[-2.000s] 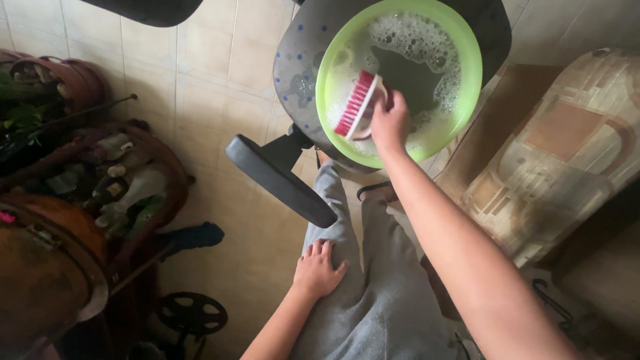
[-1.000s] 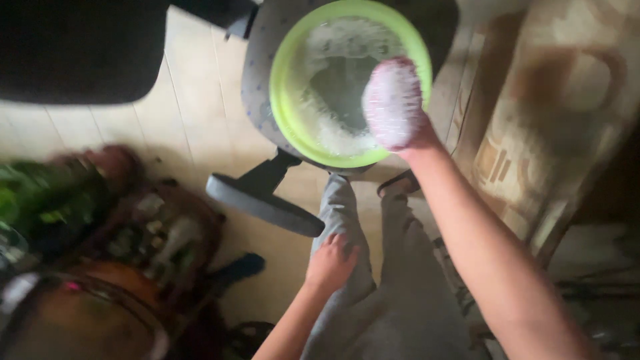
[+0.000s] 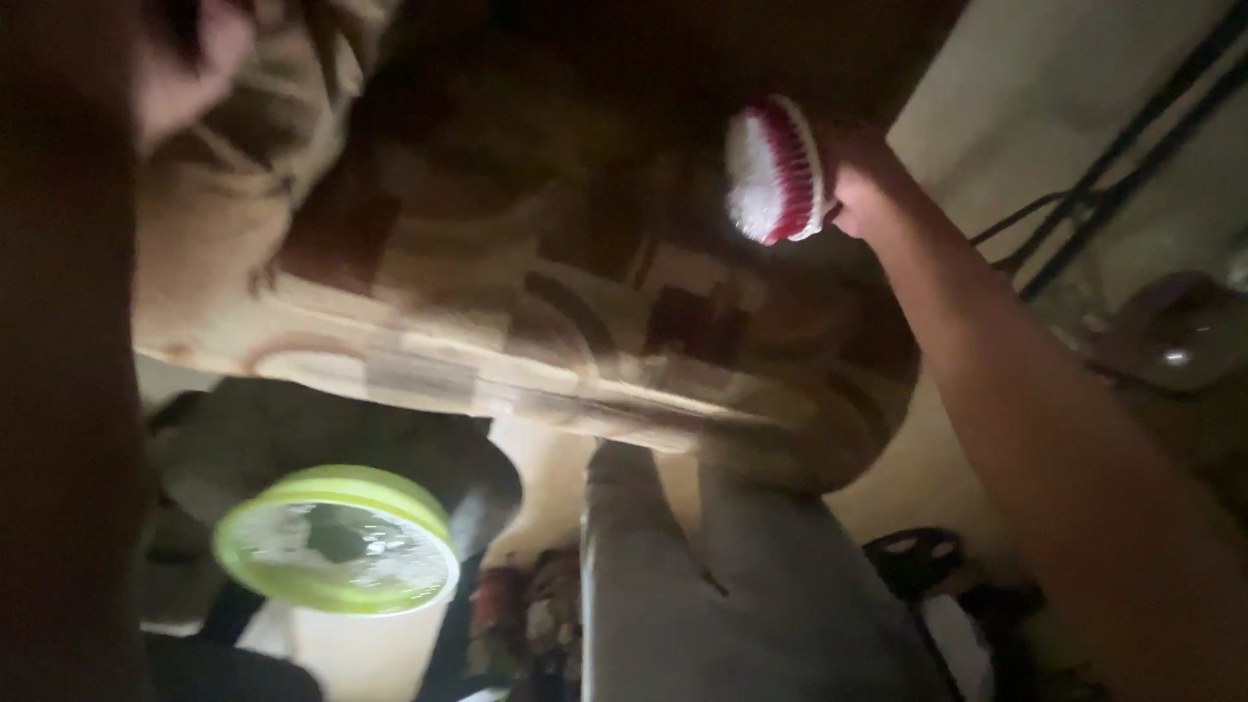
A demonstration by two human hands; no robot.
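Observation:
My right hand point(image 3: 853, 180) grips a scrub brush point(image 3: 780, 171) with red bristles and a white body, its bristle face coated in white suds. The brush is held above a brown and beige patterned cushioned seat point(image 3: 604, 331), apart from the green basin. That light green basin point(image 3: 336, 600) stands at the lower left on a dark chair seat point(image 3: 263, 429) and holds soapy water with foam. My left hand is not in view. The picture is dim and blurred.
Legs in grey trousers point(image 3: 780, 585) are below the patterned seat. Dark thin bars point(image 3: 1121, 166) run at the upper right. A blurred patch of skin point(image 3: 180, 83) and a dark upright shape are at the left; whose skin it is, I cannot tell.
The view has swung strongly toward the patterned seat. My right hand has moved from over the basin to above that seat, still holding the brush. My left hand has gone out of view.

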